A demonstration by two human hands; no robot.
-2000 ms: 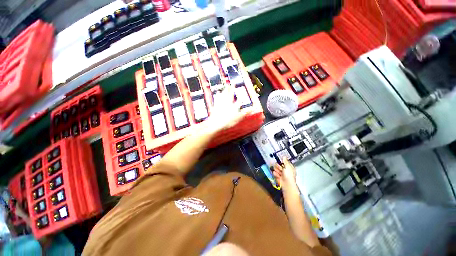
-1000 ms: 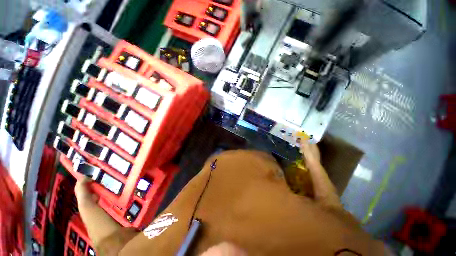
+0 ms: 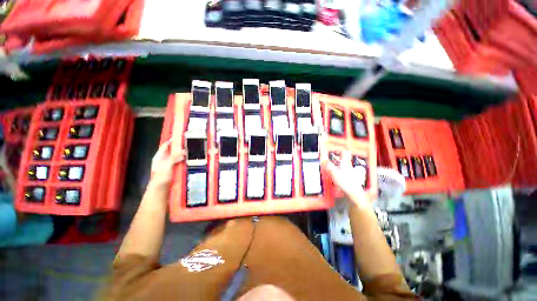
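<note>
A red-orange tray (image 3: pixel 253 210) full of opened devices (image 3: pixel 255 167) is held level in front of my body. The opened devices stand in two rows, dark screens at the top and white halves below. My left hand (image 3: pixel 165 161) grips the tray's left side. My right hand (image 3: pixel 347 176) is at its right side, fingers at the edge, slightly blurred. Another red tray (image 3: pixel 347 141) with closed devices sits behind and to the right, partly covered by the held tray and my right hand.
Tray stacks (image 3: pixel 109 159) stand at left. Another tray (image 3: pixel 438 150) with a few closed devices is at right. The fan (image 3: pixel 390 181) and machine (image 3: pixel 471 247) are at lower right. A white shelf (image 3: pixel 176 50) with a device stack (image 3: pixel 259 14) runs across the back.
My right hand has left the machine's front edge and is now at the tray. Both hands now hold the tray, which has moved left off the trays beneath. The view has turned back from the machine.
</note>
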